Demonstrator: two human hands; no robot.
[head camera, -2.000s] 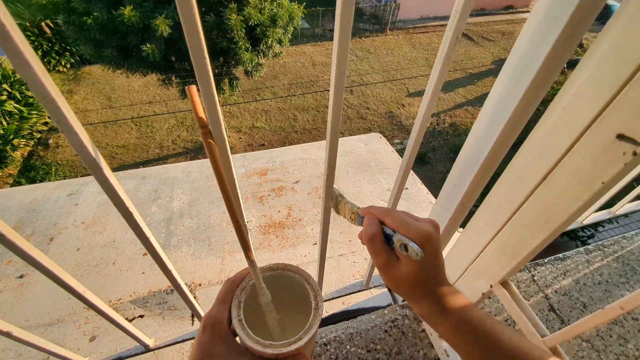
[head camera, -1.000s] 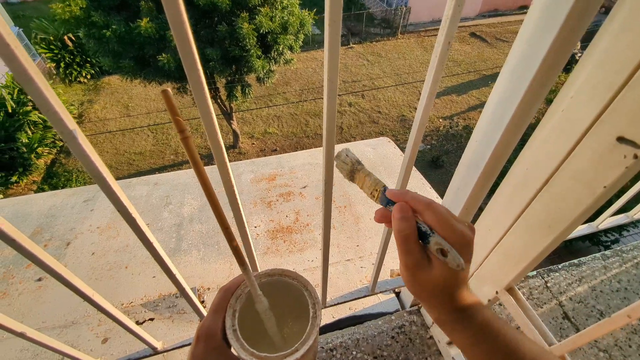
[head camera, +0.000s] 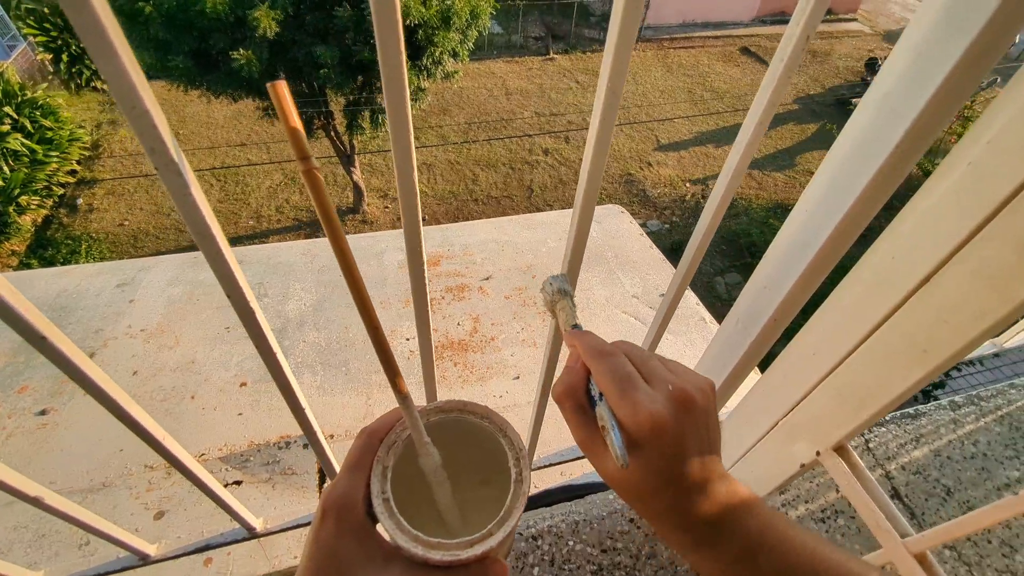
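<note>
My left hand (head camera: 352, 512) is wrapped around a paint-crusted, round container (head camera: 520, 488) at the bottom middle. Pale liquid paint (head camera: 480, 472) lies inside it, and a brown wooden stick (head camera: 344, 248) stands tilted in the paint, its lower end coated. My right hand (head camera: 648, 408), right of the container, grips the handle of a paintbrush (head camera: 568, 312) with blue and white stains. The brush's pale, paint-covered bristles point up and left and overlap a cream metal railing bar (head camera: 596, 160); they seem to touch it.
More slanted railing bars (head camera: 408, 200) stand to both sides, with a thick post (head camera: 856, 176) and a wide panel (head camera: 920, 296) at right. Beyond lies a concrete slab (head camera: 360, 320) with reddish specks, then grass and a tree (head camera: 348, 160). A speckled ledge (head camera: 592, 536) runs below my hands.
The brush was on the bar two seconds ago, stood clear to its right one second ago, and is now back over the bar, lower down. My left hand keeps hold of the container.
</note>
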